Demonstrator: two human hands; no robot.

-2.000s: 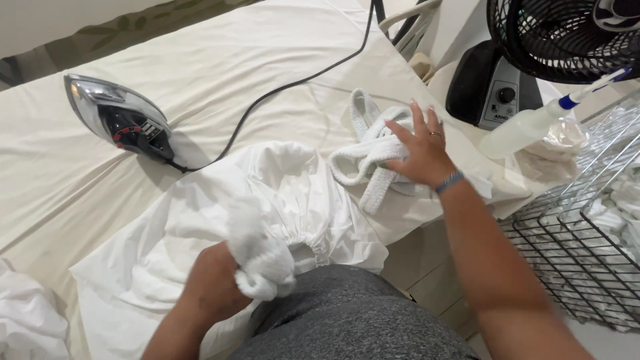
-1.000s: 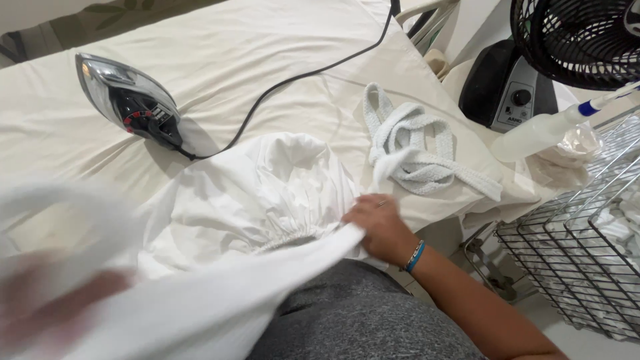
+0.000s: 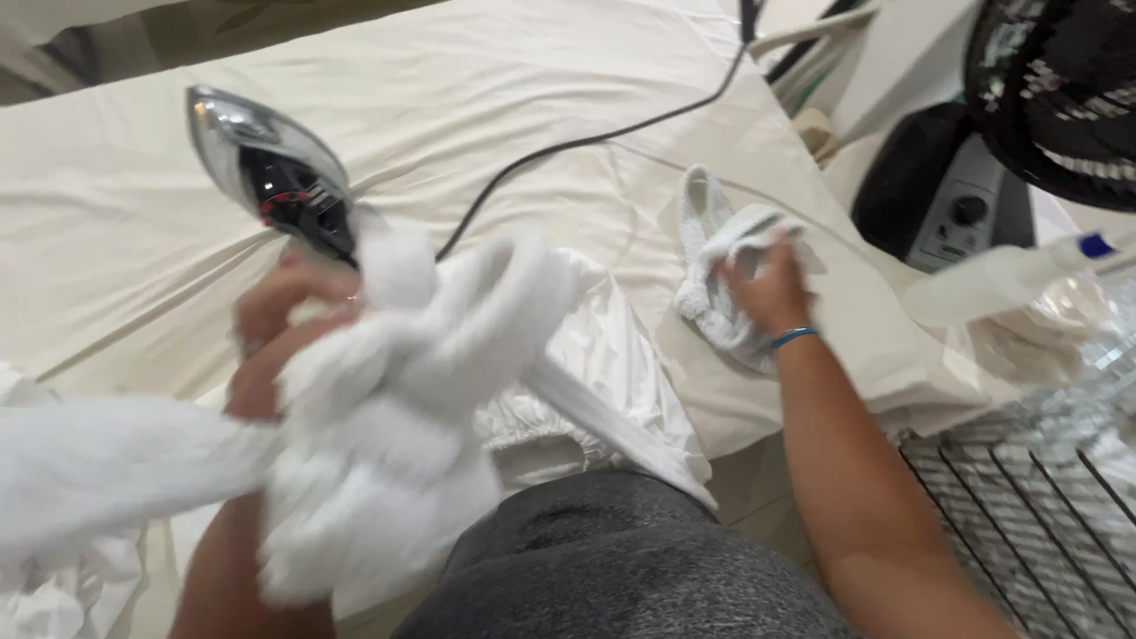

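Note:
My left hand (image 3: 293,311) is at left of centre, partly behind a bunched white terry fabric strip (image 3: 390,390) that hangs over my forearm and is blurred by motion; the fingers look curled around part of it. On the covered table at the right, my right hand (image 3: 770,288) has its fingers on a pile of white terry strips (image 3: 710,266). Between my arms lies a white gathered cloth (image 3: 612,346) with an elastic edge. Whether the fingers of my right hand close on the pile is hard to tell.
A clothes iron (image 3: 275,177) lies at upper left, its black cord (image 3: 568,146) running to the top right. On the right are a black fan (image 3: 1056,98), a dark device with a knob (image 3: 967,209), a spray bottle (image 3: 994,282) and a wire basket (image 3: 1003,497). More white cloth (image 3: 80,577) is at lower left.
My right hand has moved from the long white strip near my waist to the pile at the right. The strip, stretched low across the view one second ago, is now bunched by my left hand.

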